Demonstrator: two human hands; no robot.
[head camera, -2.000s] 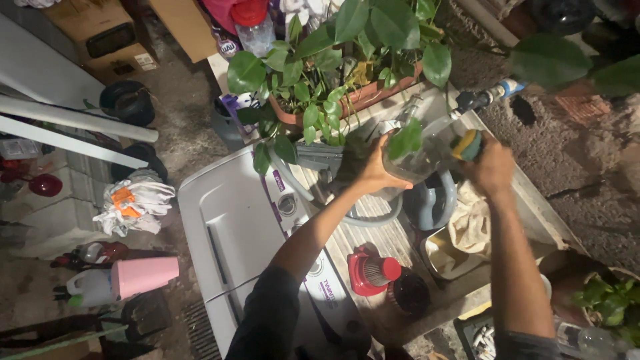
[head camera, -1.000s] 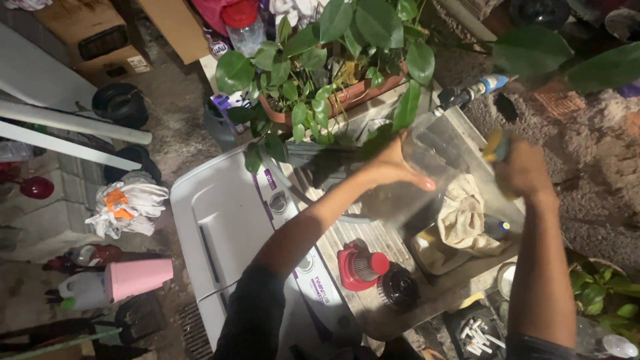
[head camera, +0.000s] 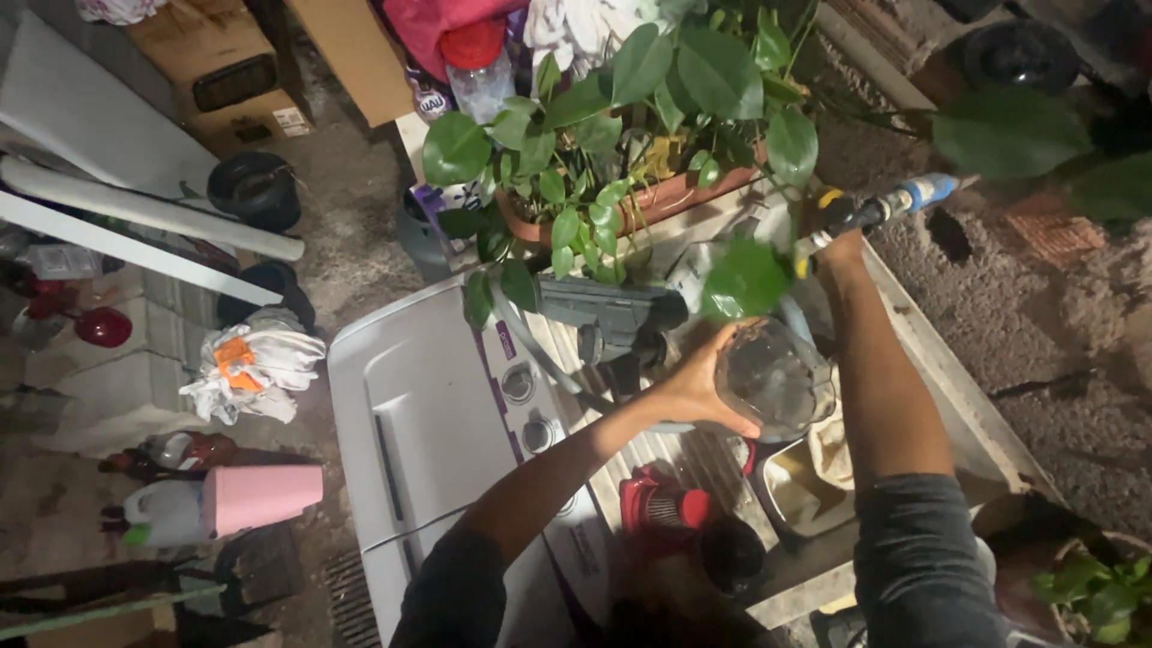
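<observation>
My left hand (head camera: 706, 387) grips a clear plastic container (head camera: 776, 376) by its side, tilted over the sink. My right hand (head camera: 832, 238) is up at the tap (head camera: 871, 214), which has a blue end piece; leaves and my wrist partly cover its fingers, and something yellow shows beside them. A cream cloth (head camera: 832, 450) lies in a light basin (head camera: 796, 490) below the container. On the ribbed drainboard stand a red part with a pleated filter (head camera: 664, 507) and a round black part (head camera: 732, 553). A gray plastic part (head camera: 612, 310) sits behind my left hand.
The white washing machine (head camera: 432, 405) stands left of the sink (head camera: 954, 378). A terracotta-colored planter (head camera: 666, 200) of leafy plants is behind it, its leaves hanging over the work area. A gray hose (head camera: 540, 346) crosses the drainboard. A potted plant (head camera: 1102, 589) is at the lower right.
My right hand, earlier beside the container with a yellow and green sponge, has moved up to the tap. My left hand still holds the container, whose round end now faces me.
</observation>
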